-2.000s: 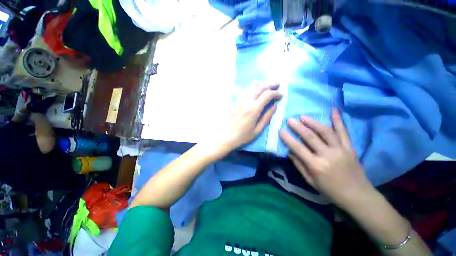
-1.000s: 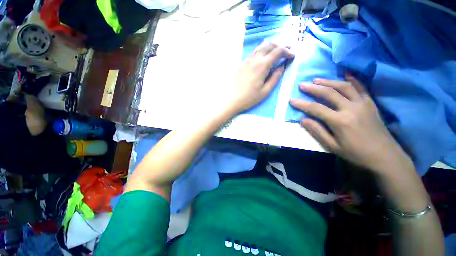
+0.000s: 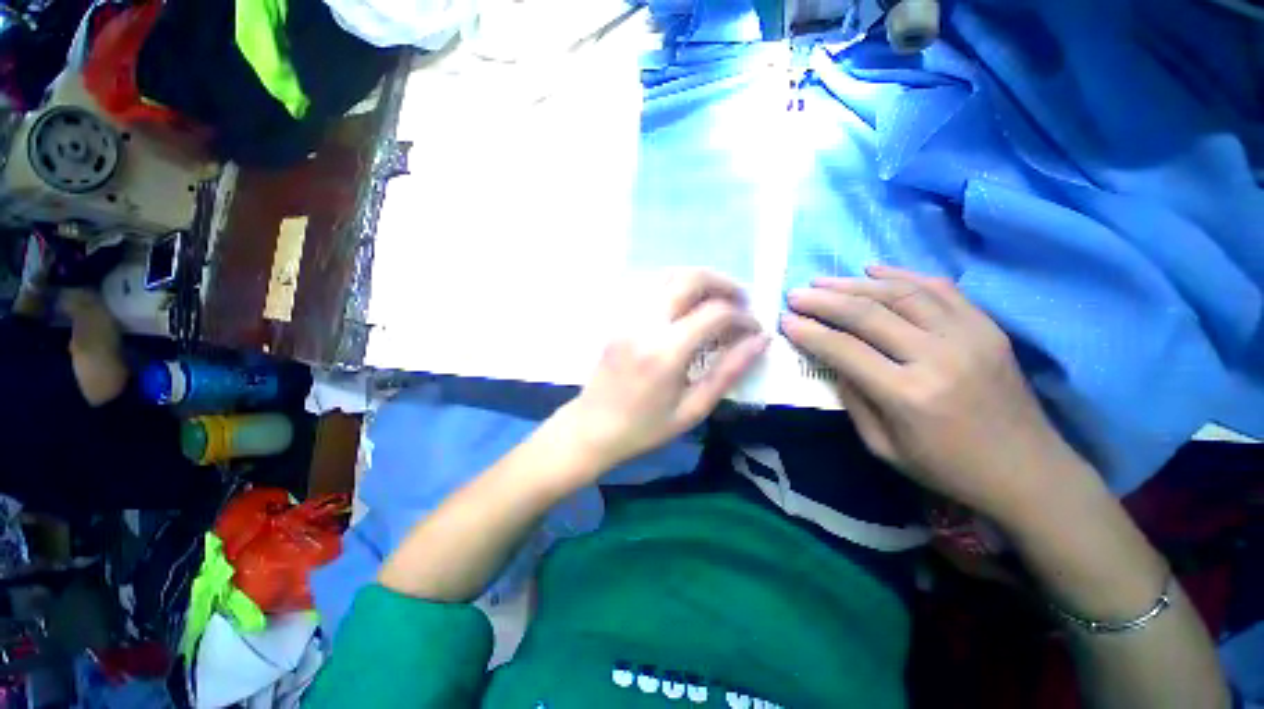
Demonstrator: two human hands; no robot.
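Note:
A light blue fabric panel [image 3: 859,208] lies on the white table [image 3: 499,236] under the presser foot and needle [image 3: 796,86] at the top. A pale white tape [image 3: 771,249] runs down the panel from the needle towards the lap. My left hand [image 3: 672,353] is at the panel's lower left edge, fingers bent beside the tape. My right hand [image 3: 922,374] lies on the panel's lower edge right of the tape, fingers extended. Whether either hand pinches the cloth or tape is unclear. The tape's lower end is hidden near my fingertips.
Bunched blue cloth [image 3: 1109,263] covers the right side. White tape loops [image 3: 818,510] hang at the lap, beside loose blue pieces [image 3: 430,457]. Black and neon garments [image 3: 264,69] and a white bundle [image 3: 402,20] lie top left. A person's arm [image 3: 94,346] and bottles [image 3: 236,438] are at far left.
My left hand has moved down towards the table's near edge. My right hand has moved slightly down and left, closer to the tape. The fabric's lower edge now sits nearer the table's front edge.

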